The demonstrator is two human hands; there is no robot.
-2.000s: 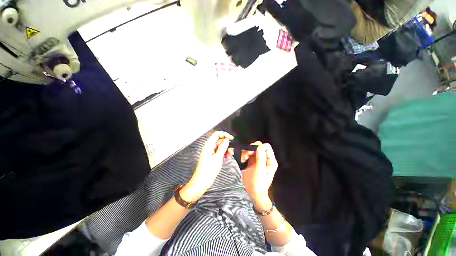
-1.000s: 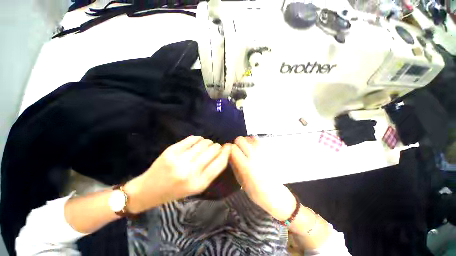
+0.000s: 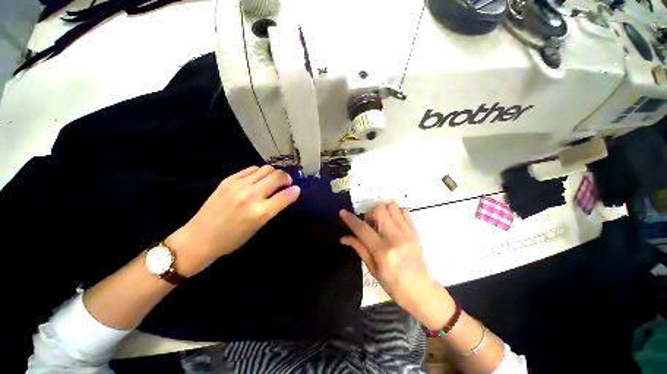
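A large black garment piece [image 3: 183, 270] lies left of and under the needle of the white sewing machine [image 3: 475, 88] and reaches over the table's front edge. Its part by the presser foot [image 3: 311, 172] is lit violet. My left hand [image 3: 245, 208] lies on the cloth just left of the foot, thumb and fingertips close together; whether they pinch cloth is hidden. My right hand [image 3: 395, 252] is at the cloth's right edge, index finger and thumb apart, the other fingers over the machine bed [image 3: 398, 175]. No small black strip can be made out.
On the bed at right are a small brownish block [image 3: 449, 182], a stack of black cut pieces [image 3: 532, 191], pink-and-white checked pieces [image 3: 496, 212] and a cream piece [image 3: 583, 152]. Thin black strips [image 3: 69, 33] lie at the back left. Black cloth [image 3: 541, 292] hangs at right.
Both hands have moved from the lap up to the machine. They were together a second ago and are now apart, either side of the cloth before the foot. The view has shifted closer.
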